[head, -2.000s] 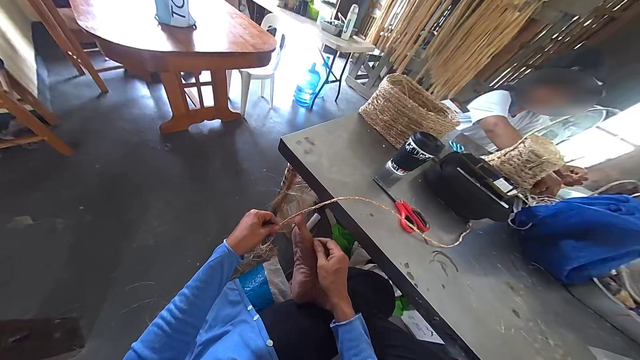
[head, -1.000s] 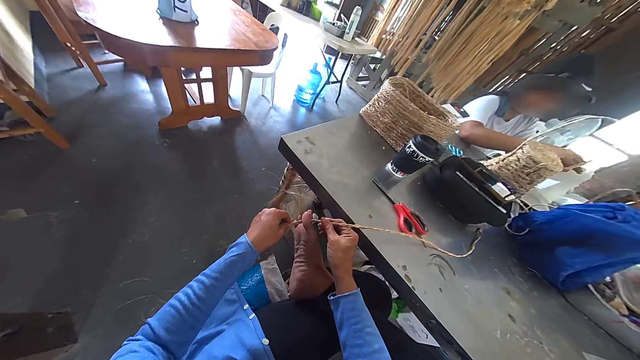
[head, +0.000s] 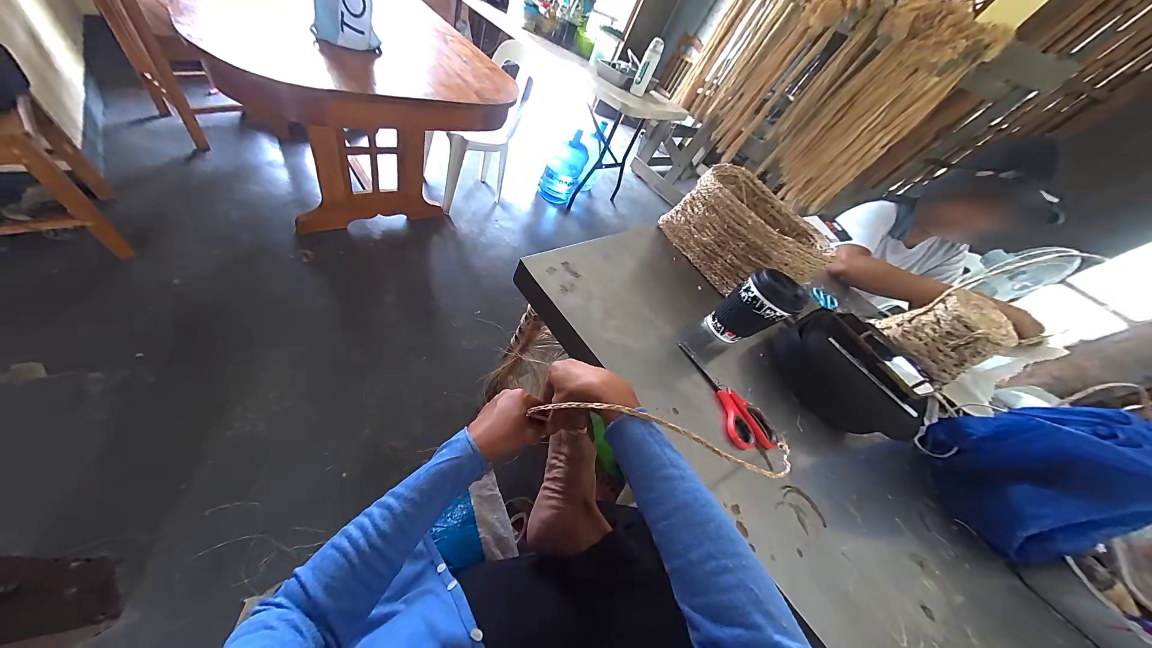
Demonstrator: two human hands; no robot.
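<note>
A thin braided cord of natural fibre (head: pixel 684 431) runs from my fingers over my right sleeve, and its far end curls on the grey table. My left hand (head: pixel 509 425) pinches the cord just above my raised bare foot (head: pixel 565 495). Touching it from the right, my right hand (head: pixel 589 385) is bent over the toes; its fingertips are hidden, so what they hold does not show. Loose brown fibre (head: pixel 526 351) hangs beyond the hands, beside the table's corner. Red-handled scissors (head: pixel 742 418) lie on the table near the cord's curled end.
The grey table (head: pixel 612 279) bears a woven basket (head: pixel 742 225), a lidded cup (head: pixel 754 306), a black case (head: pixel 846 373) and a blue cloth bag (head: pixel 1044 477). Across it, a co-worker handles a smaller woven piece (head: pixel 954 333). A wooden table (head: pixel 360 90) stands at the back left.
My right hand has moved left and forward to my left hand, over the toes. The cord, earlier stretched low past my right hand, now lies across my right sleeve.
</note>
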